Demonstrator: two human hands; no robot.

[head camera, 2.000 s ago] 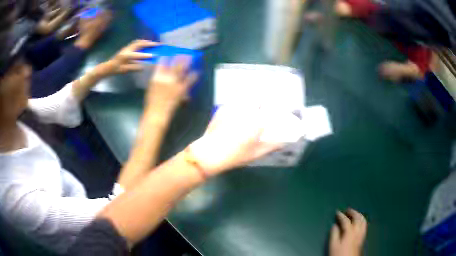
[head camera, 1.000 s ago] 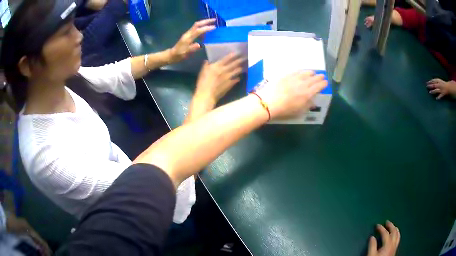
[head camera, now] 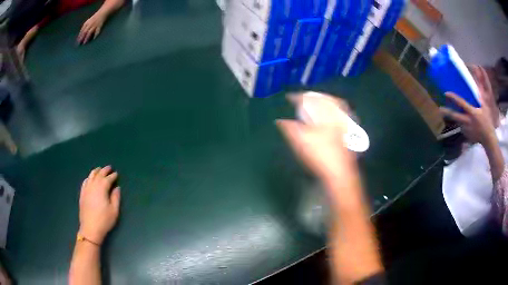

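Observation:
A white oblong unit point(head camera: 356, 138) with rounded ends and ring marks at its near end lies at or just above the green table, right of centre. My right hand point(head camera: 326, 136) is over it, palm down and blurred, and covers much of it. Whether the fingers grip it cannot be told. My left hand point(head camera: 99, 203) rests on the green table point(head camera: 184, 167) at the left, palm down, fingers slightly bent and apart, holding nothing.
Stacked blue-and-white cartons point(head camera: 267, 39) stand beyond my right hand. A neighbour at right holds a blue-and-white item point(head camera: 454, 75). Another person's hand point(head camera: 92, 26) rests at upper left. A printed white box point(head camera: 4, 209) is cut off at the left edge. A brown strip point(head camera: 409, 92) lies right of the stack.
The view has swung right. The open carton that my left hand touched is out of view. My left hand is back on the near table, and my right hand has reached out over the white unit.

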